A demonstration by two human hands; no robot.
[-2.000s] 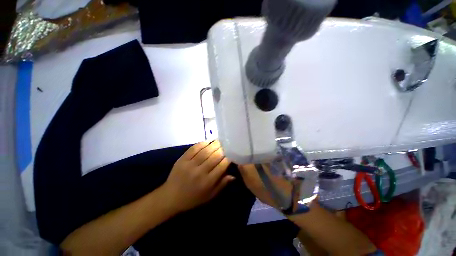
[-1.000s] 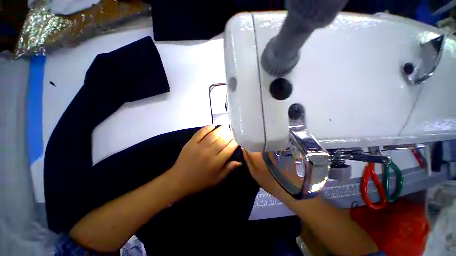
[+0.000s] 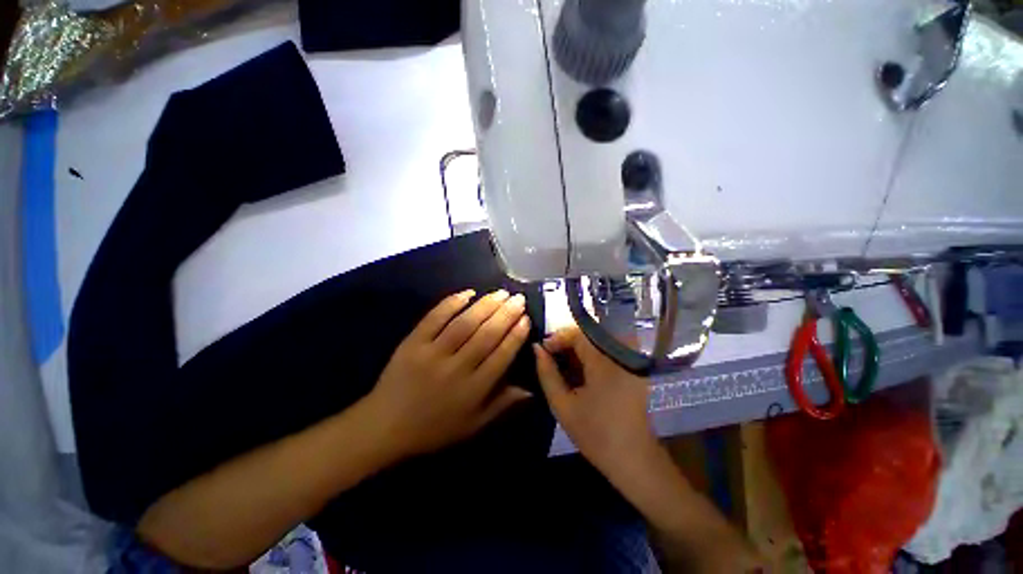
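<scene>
A black garment piece point(image 3: 303, 348) lies on the white table, with a narrow sleeve-like part curving up at the left. The white sewing machine head point(image 3: 729, 135) stands over its right edge. My left hand point(image 3: 454, 364) lies flat on the cloth, fingers spread near the edge just left of the needle area. My right hand point(image 3: 589, 387) pinches the cloth edge between thumb and fingers, below the head and partly behind the shiny curved metal guard point(image 3: 687, 303). The needle tip cannot be made out.
Scissors with red and green handles point(image 3: 832, 359) lie at the table's right front. A ruler point(image 3: 718, 390) runs along the front edge. A red plastic bag point(image 3: 858, 477) is below. More black cloth point(image 3: 379, 22) lies at the back. Blue tape point(image 3: 43, 235) is at left.
The view has shifted, so the machine appears higher. My left hand has flattened and opened over the cloth. My right hand has drawn back from the machine, and the lit area by the needle now shows.
</scene>
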